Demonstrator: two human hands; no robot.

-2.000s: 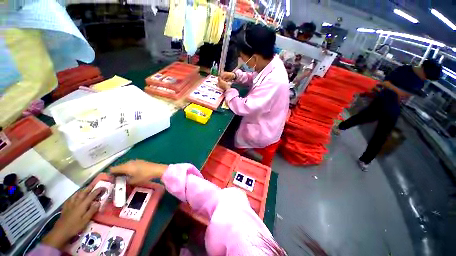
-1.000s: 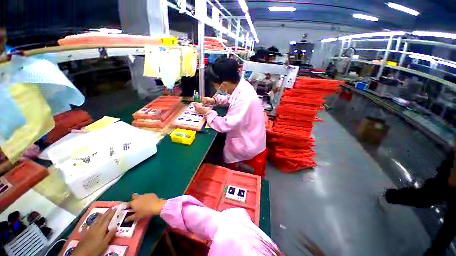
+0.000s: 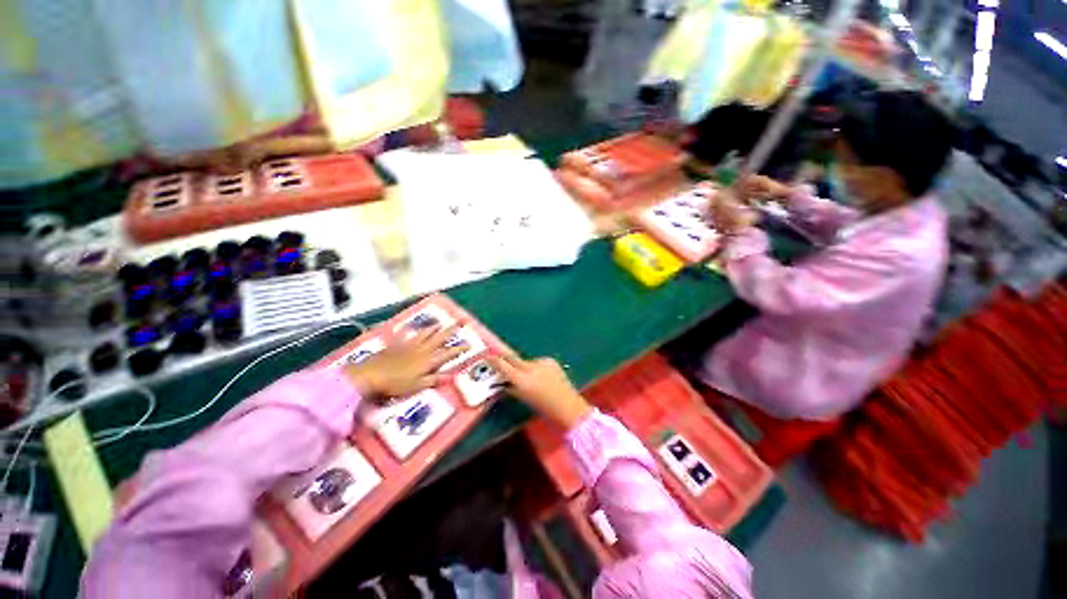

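A salmon-pink foam tray [image 3: 372, 459] lies aslant before me, holding pale compact cameras. Several, such as one near the middle [image 3: 412, 421] and one nearer me [image 3: 330, 491], show a round grey lens side. My left hand [image 3: 410, 360] lies palm down over the tray's far part, its fingers spread across a camera and partly hiding it. My right hand [image 3: 532, 384] is at the tray's right edge, its fingertips on the edge of a camera [image 3: 477, 381] lying in the tray. Blur hides the exact finger contact.
Black units with blue lights [image 3: 193, 287] and a slatted white sheet [image 3: 287, 304] lie left. White cables [image 3: 222, 380] and a yellow strip [image 3: 80, 474] are near. A white carton [image 3: 486, 228], yellow bin [image 3: 646, 260] and masked co-worker [image 3: 837, 304] are beyond; a compartment tray [image 3: 690, 410] sits lower right.
The view has swung left, showing more of the tray and the black units. The camera by my right hand shows a round lens; a dark screen showed there before. My hands are farther apart.
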